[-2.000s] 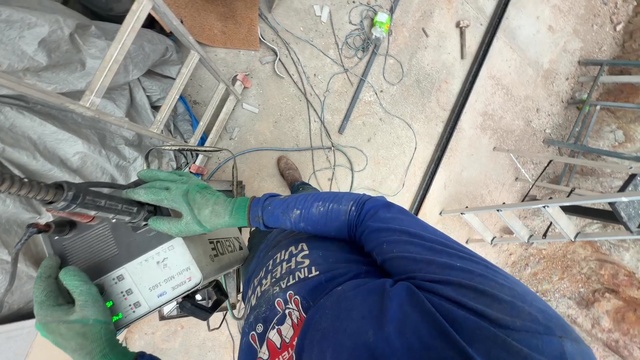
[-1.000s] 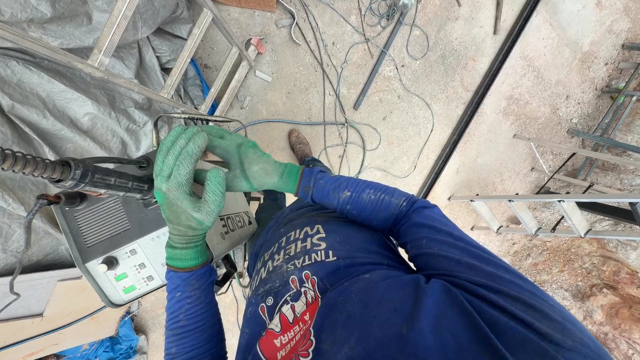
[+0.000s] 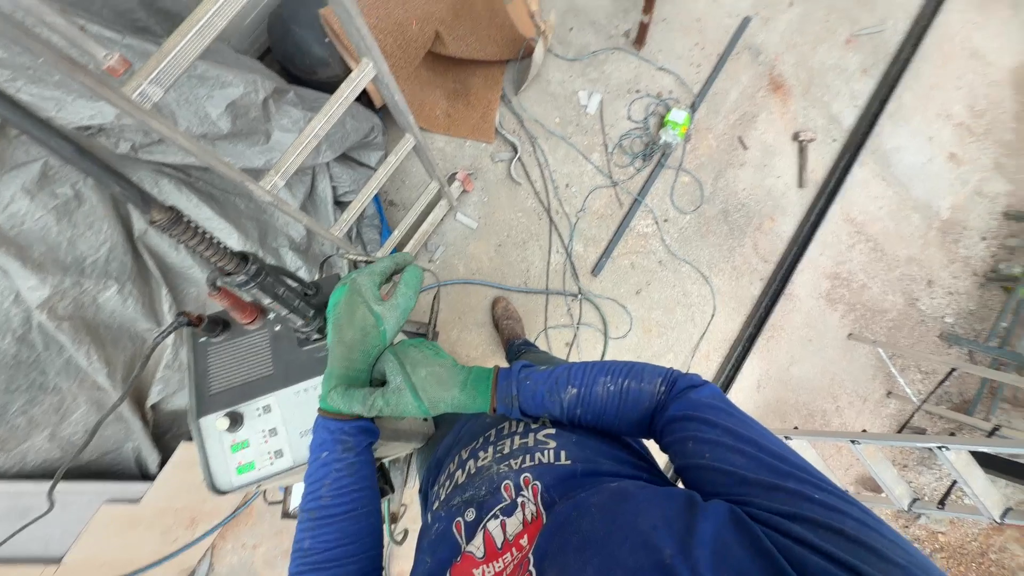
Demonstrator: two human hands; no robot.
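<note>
My left hand [image 3: 364,332], in a green coated work glove, is raised over the near right side of a welding machine [image 3: 276,400]. Its fingers are bent with a gap between them, and no object shows in it. My right hand [image 3: 432,380], gloved alike, presses against the left one near the palm and wrist; its fingertips are partly hidden. Just left of the hands, a black cable connector with a ribbed sleeve [image 3: 200,240] and a red plug [image 3: 236,306] join the machine. Its front panel has a knob [image 3: 230,422] and lit green displays.
An aluminium ladder [image 3: 320,124] leans over a grey tarpaulin [image 3: 64,264] at upper left. Cables [image 3: 552,200], a dark bar [image 3: 632,216] and a hammer [image 3: 803,156] lie on the floor. A long black bar [image 3: 832,188] crosses at right, near another ladder [image 3: 920,472].
Two seconds ago my left hand was by the machine's panel and my right hand was at the cable connector. Both have come together, and the left one's fingers have shifted since one second ago.
</note>
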